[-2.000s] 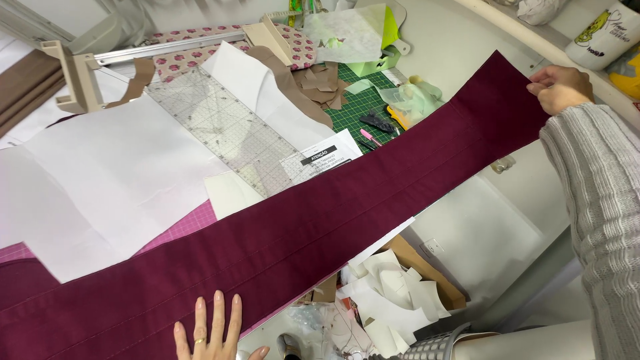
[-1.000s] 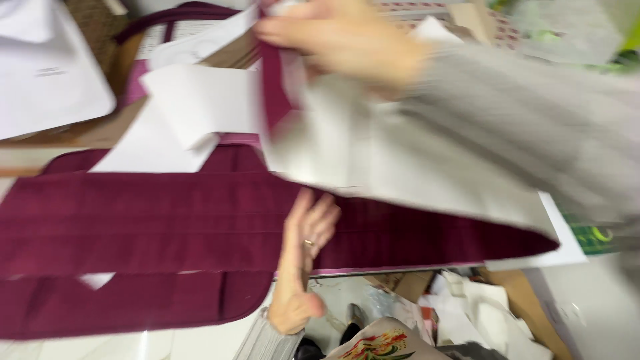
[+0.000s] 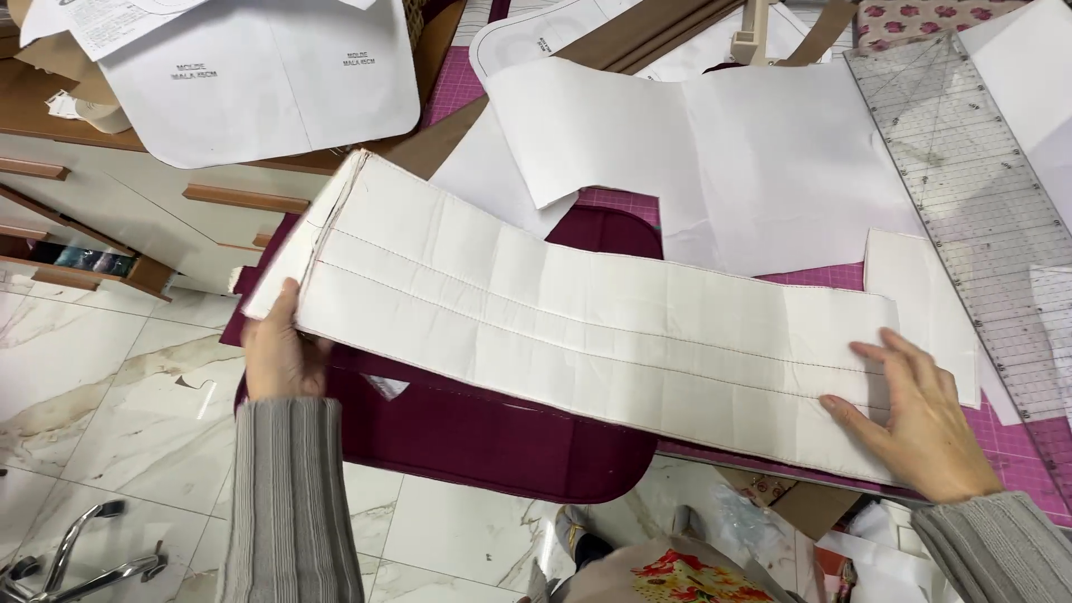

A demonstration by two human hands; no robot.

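Observation:
A long fabric strip [image 3: 586,327] lies with its white backing up, two rows of stitching along it, over burgundy fabric. My left hand [image 3: 285,352] grips its left end near a seam, where the strip folds over. On the right end rests my right hand [image 3: 921,410], fingers spread and thumb on the white surface. Below the strip, a burgundy fabric panel [image 3: 502,452] with rounded corners hangs past the table edge.
White paper sheets [image 3: 754,159] and a clear quilting ruler [image 3: 963,184] lie on a pink cutting mat [image 3: 1017,452]. Paper templates [image 3: 276,92] sit at upper left above drawers [image 3: 247,198]. A box of scraps [image 3: 812,502] stands below the right side; a chair base [image 3: 75,553] is at lower left.
The strip showed its burgundy face two seconds ago; now its white backing faces up. My right hand has come down from the raised fabric onto the strip's right end. The view has swung left.

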